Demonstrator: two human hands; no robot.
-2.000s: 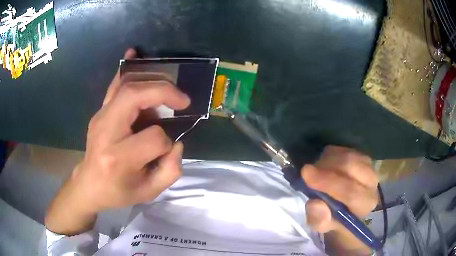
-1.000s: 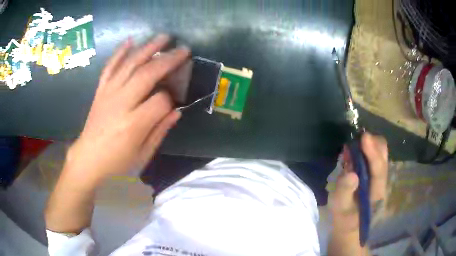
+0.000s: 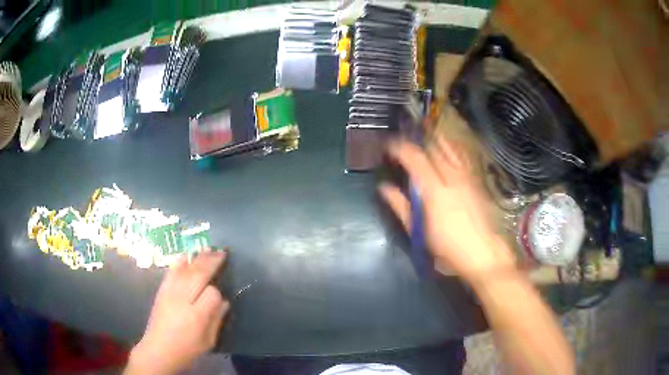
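Observation:
My left hand [image 3: 183,304] is at the right end of a heap of loose green boards with yellow flex [image 3: 150,234], fingertips at the nearest board. A thin strand of solder wire [image 3: 246,288] shows beside its fingers. My right hand [image 3: 451,209], blurred, holds the blue-handled soldering iron [image 3: 417,223] and reaches to the near end of a long overlapping row of LCD panels [image 3: 381,73]. Whether its fingers also touch the nearest panel [image 3: 367,149] is unclear. A small pile of panels with green boards [image 3: 242,130] lies beyond the hands.
More display stacks [image 3: 121,80] stand at the far left near a white roll [image 3: 34,121]. Another panel row [image 3: 308,51] lies at the back. At right are a black round grille [image 3: 513,117], a brown carton [image 3: 587,51] and a solder spool [image 3: 554,228] on cardboard [image 3: 506,212].
The view has shifted to show more of the far bench. My left hand has left the panel and moved to the loose boards. My right hand, with the iron, has moved forward to the panel row.

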